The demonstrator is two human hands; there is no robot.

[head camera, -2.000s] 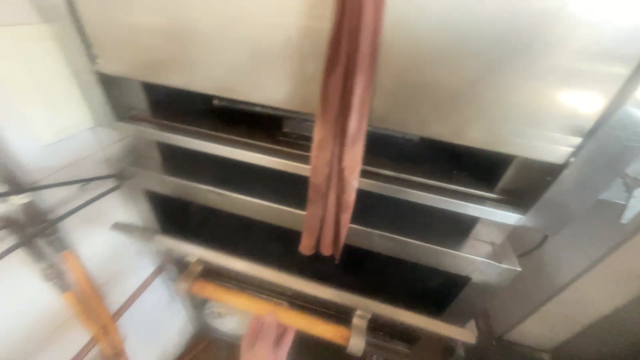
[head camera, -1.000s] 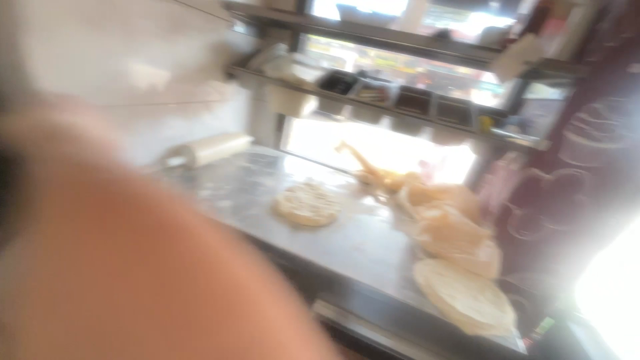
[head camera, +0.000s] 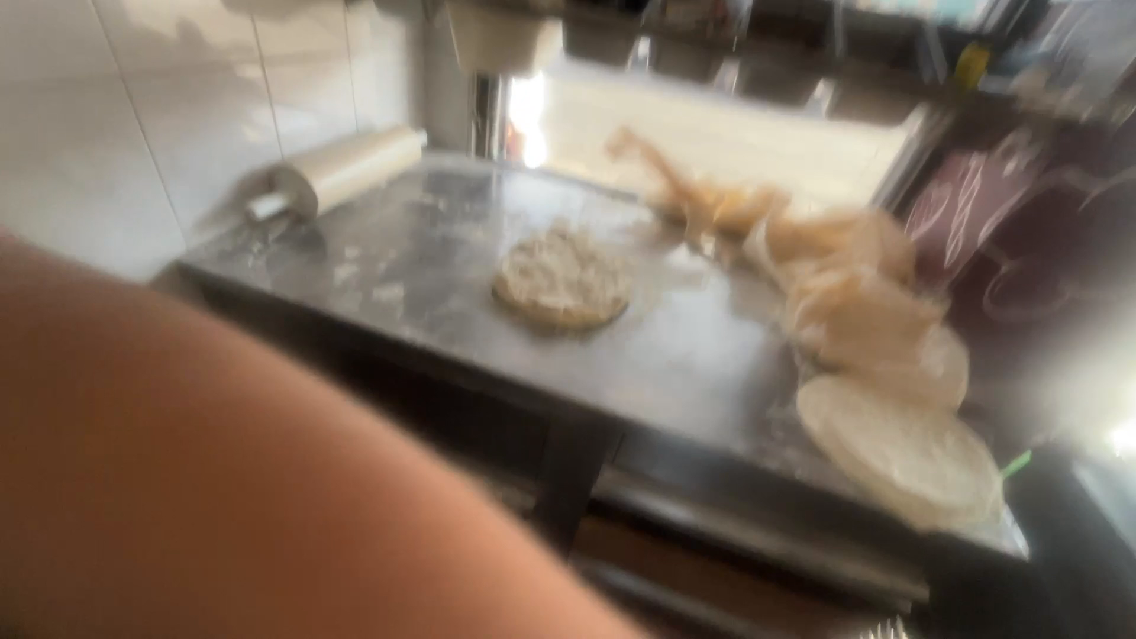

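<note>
A bare forearm fills the lower left of the head view, blurred and very near; its hand lies outside the frame, and which arm it is I cannot tell. Neither my left hand nor my right hand shows. Beyond the arm, a round, flat piece of dough rests on a metal worktop, its top pale and uneven. A thick rolling pin lies at the back left of the worktop. Pale round flatbreads sit at the right front corner, beside crumpled, translucent plastic bags.
White wall tiles border the worktop at the left. Containers hang along a rack above its back edge. Dark patterned cloth is at the right. Metal rails run below the worktop's front edge.
The view has swung from a metal oven with a hand at its handle to the worktop. Since one second ago, the worktop has come nearer and the forearm still crosses the lower left.
</note>
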